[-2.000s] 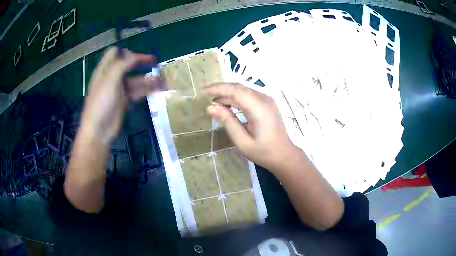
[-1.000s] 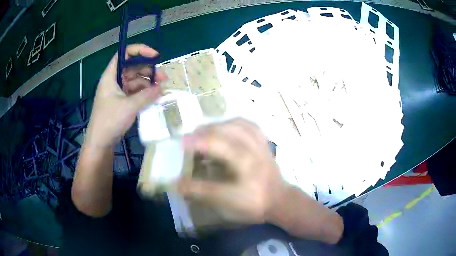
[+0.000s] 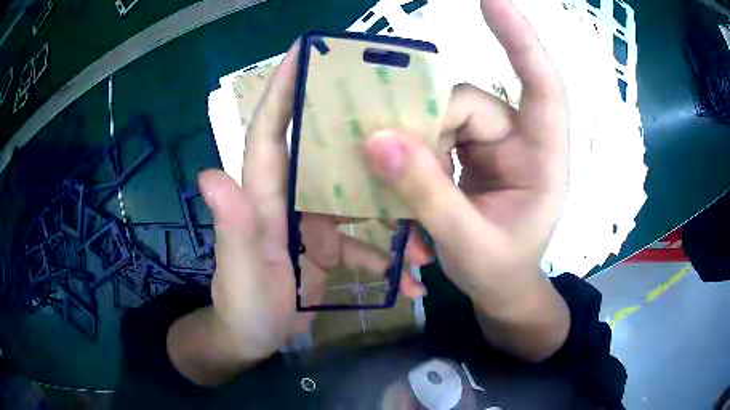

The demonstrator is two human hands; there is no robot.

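Note:
A dark blue-black plastic frame (image 3: pixel 295 240) is held upright in front of me. A tan adhesive piece (image 3: pixel 336 120) with green marks lies over its larger, upper opening; the lower opening is uncovered. My left hand (image 3: pixel 256 240) holds the frame from its left side, with fingers behind it. My right hand (image 3: pixel 488 176) has its thumb on the face of the adhesive piece and its other fingers at the right edge. The stack of adhesive sheets (image 3: pixel 364 312) is mostly hidden behind the hands and frame.
An overexposed white pile of waste sheets (image 3: pixel 604 176) is at the right. A tangled heap of dark frames (image 3: pixel 88 240) lies at the left. Pale frame outlines (image 3: pixel 32 74) lie beyond the grey-white rail (image 3: pixel 104 104). A red object (image 3: pixel 660 255) is at the right edge.
The frame has moved down and right, to the middle of the view. The adhesive piece now lies on it. My right hand has left the sheet stack and is at the frame.

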